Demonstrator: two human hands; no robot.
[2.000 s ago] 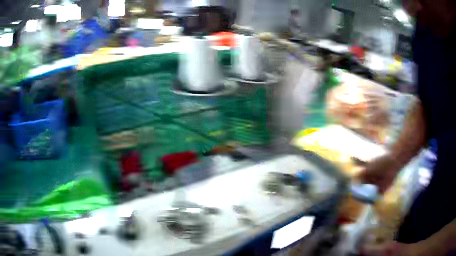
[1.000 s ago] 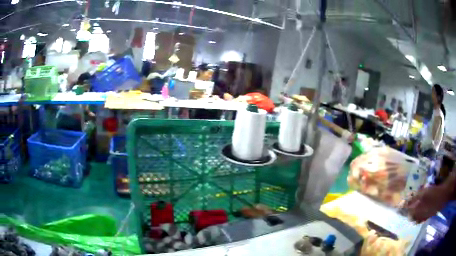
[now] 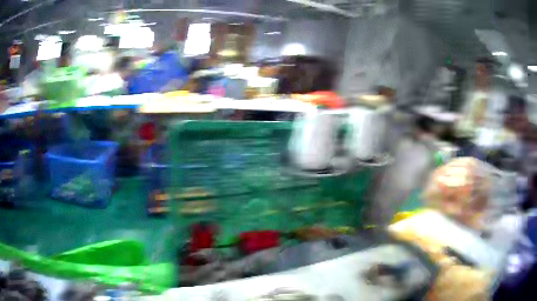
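Observation:
The frame is blurred and neither of my hands shows in it. Nearest in front of me is the white head of the sewing machine (image 3: pixel 330 269), cut off by the bottom edge, with blurred metal parts on top. Dark grey crumpled pieces (image 3: pixel 20 288) lie at the bottom left corner, partly cut off. Two white thread cones (image 3: pixel 315 140) stand behind the machine.
A large green crate (image 3: pixel 235 170) stands behind the machine, with red items (image 3: pixel 259 240) low in front of it. A bright green curved thing (image 3: pixel 112 267) is at left. Blue basket (image 3: pixel 82 173) on the floor. Filled clear bag (image 3: pixel 456 188) at right. Blurred people at far right.
The view has swung and blurred again; the crate and cones sit further right and slightly higher than a second ago. The arm at the right edge is no longer distinguishable.

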